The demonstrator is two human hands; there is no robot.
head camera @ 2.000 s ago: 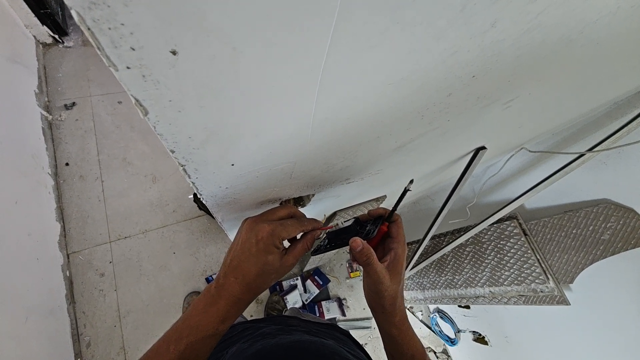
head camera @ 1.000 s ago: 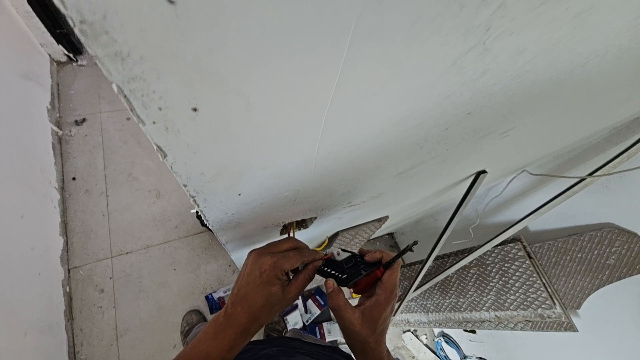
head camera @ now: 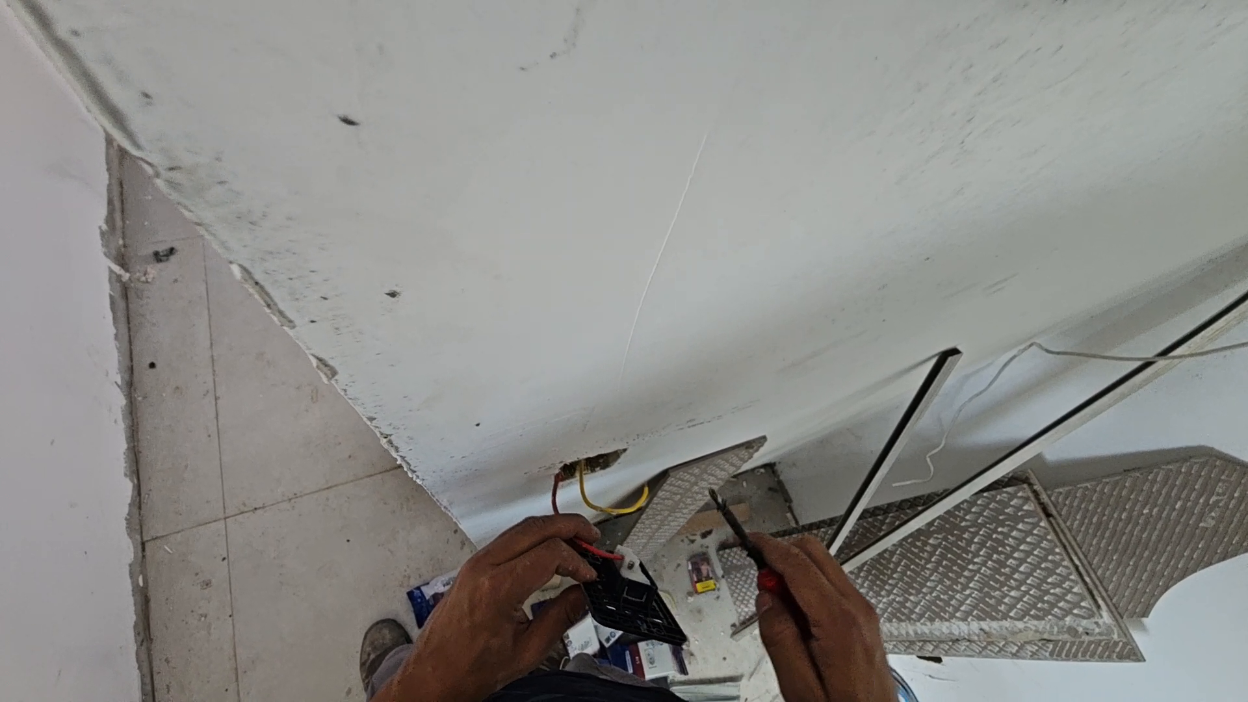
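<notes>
My left hand (head camera: pixel 517 595) holds a black plastic electrical fitting (head camera: pixel 636 606), open side up, by its upper left edge. Its fingers also touch a red wire (head camera: pixel 599 551) that reaches the white part at the top of the fitting. A red wire and a yellow wire (head camera: pixel 614 509) come out of a rough wall box opening (head camera: pixel 593 462) just above. To the right, my right hand (head camera: pixel 814 609) grips a screwdriver (head camera: pixel 737 525) by its red handle, its dark shaft pointing up and left, apart from the fitting. Whether the red wire is fastened cannot be told.
The white wall (head camera: pixel 546 244) rises in front. Patterned panels (head camera: pixel 975 556) and long metal strips (head camera: pixel 895 453) lean at the right, near a thin white cable (head camera: pixel 960 409). Small boxes (head camera: pixel 653 658) lie on the floor below my hands. Floor tiles (head camera: pixel 283 468) show at the left.
The screwdriver, earlier held beside or across the black fitting, is now apart from it in my right hand. My left hand now holds the fitting, and the yellow wire shows more fully.
</notes>
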